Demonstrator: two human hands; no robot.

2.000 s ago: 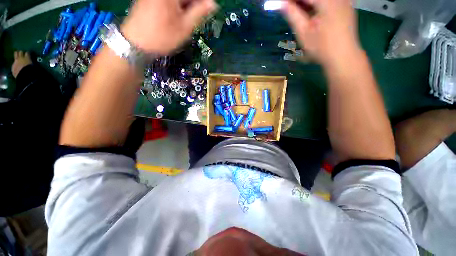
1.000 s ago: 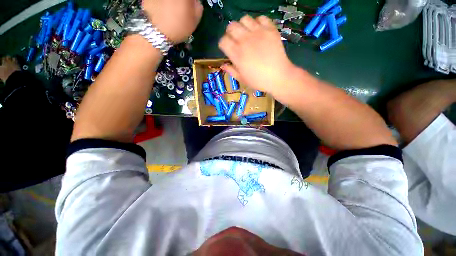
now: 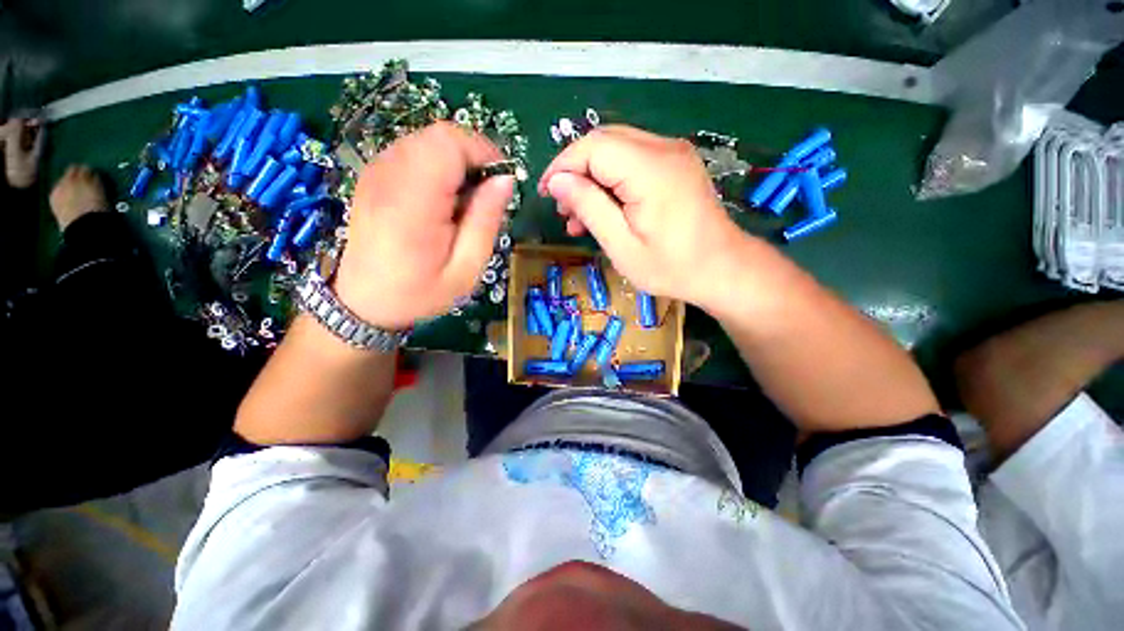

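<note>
My left hand [image 3: 425, 222], with a metal watch at the wrist, pinches a small dark circuit board [image 3: 496, 170] between thumb and fingers. My right hand [image 3: 641, 210] faces it with fingertips pinched, a small gap away. What looks like a thin red battery lead shows at its fingertips; any cell on it is hidden by the hand. Below the hands, a shallow yellow-brown cardboard box [image 3: 672, 358] at the bench edge holds several blue battery cells [image 3: 608, 340] with red wires.
A pile of blue cells [image 3: 253, 148] with boards lies at left. A board bundle [image 3: 395, 105] lies behind my left hand. Grey plates [image 3: 721, 160] and several blue cells [image 3: 801, 185] lie at right. A clear bag [image 3: 1011, 111] and white frames [image 3: 1082, 203] lie far right. People sit at both sides.
My right hand has moved from over the box to beside my left hand, fingertips pinched. The view has shifted, showing more of the bench's far side and its pale strip.
</note>
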